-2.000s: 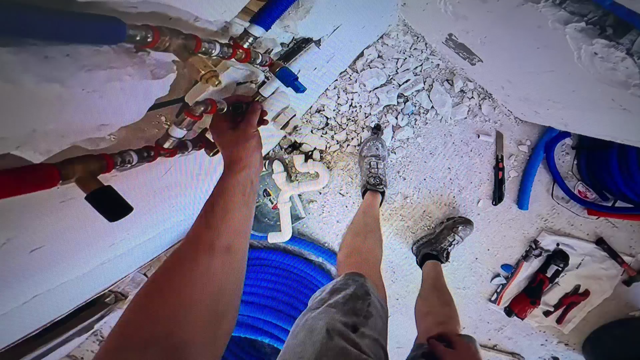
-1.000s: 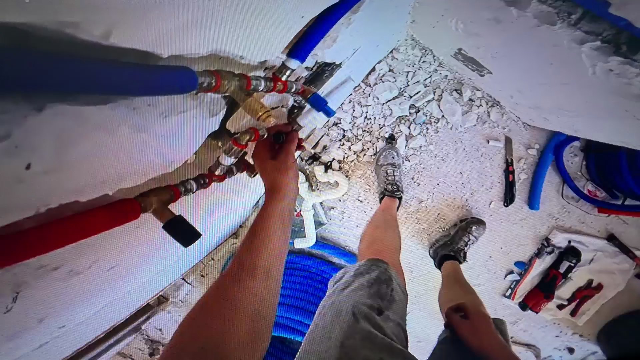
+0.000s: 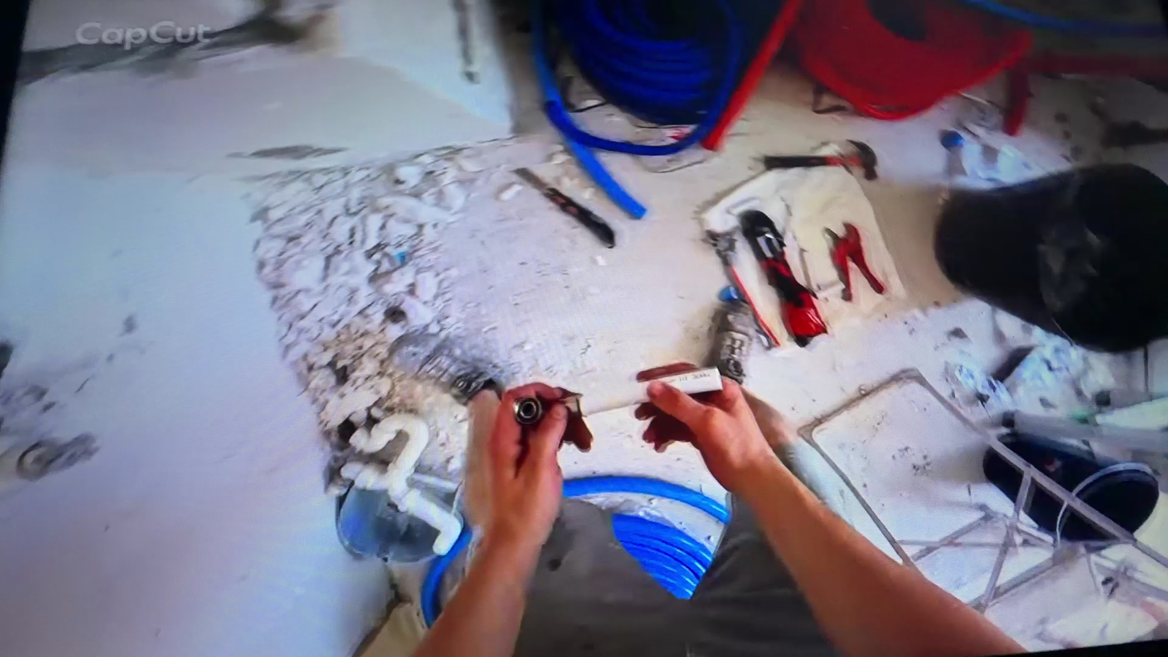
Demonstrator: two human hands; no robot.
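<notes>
My left hand [image 3: 538, 429] is closed round a small metal pipe fitting [image 3: 528, 411] with a round opening, held in front of my knees. Another metal-looking piece pokes out at its fingertips, too blurred to name. To its right, my right hand [image 3: 698, 424] grips a short white tube or stick [image 3: 684, 381] bearing writing, between thumb and fingers. A thin white strip or thread [image 3: 611, 407] seems to span the gap between the hands. White plastic trap pipes [image 3: 401, 474] lie at lower left, over a dark bucket or tub [image 3: 383, 529].
A utility knife [image 3: 575, 212] lies on the dusty floor. Beyond are blue [image 3: 648, 55] and red pipe coils [image 3: 903, 55]. A pressing tool [image 3: 783, 278], red pipe cutters [image 3: 853, 260] and a hammer [image 3: 821, 162] lie right, near a black bucket [image 3: 1058, 255]. Rubble [image 3: 365, 255] covers the left floor.
The view has swung right, off the pipe and valve assembly. My left hand has left that assembly and now holds a fitting. My right hand, low by my knee before, is raised with the white tube.
</notes>
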